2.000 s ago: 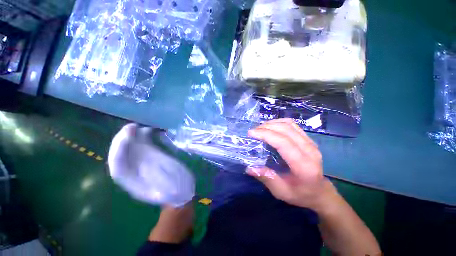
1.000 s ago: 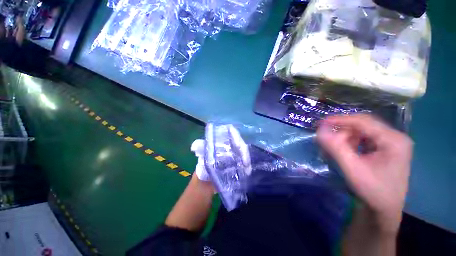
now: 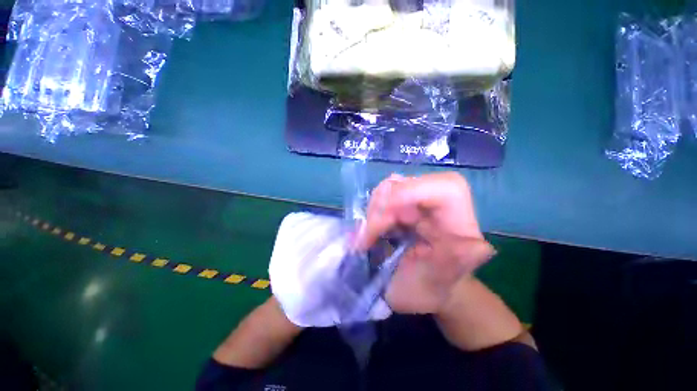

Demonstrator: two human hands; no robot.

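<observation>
My left hand [image 3: 313, 269], in a white glove, is near the middle, over my lap at the bench edge. It is shut on a clear plastic case [image 3: 365, 279], which is blurred and partly hidden by both hands. My bare right hand [image 3: 428, 240] is close against it on the right, fingers curled at the case and its film; whether it grips either is blurred. A strip of clear film [image 3: 354, 187] rises from the hands towards the bench.
A film-wrapped cream block [image 3: 413, 46] sits on a black base plate [image 3: 321, 126] with white lettering, beyond my hands. Bagged clear cases [image 3: 65, 65] lie at the left of the bench, more bagged cases [image 3: 648, 92] at the right. Yellow-black tape [image 3: 183, 269] crosses the green floor.
My left hand has moved from under the case to my right hand, and the two now meet at the case. The view has turned right, bringing the right-hand bagged cases back into sight.
</observation>
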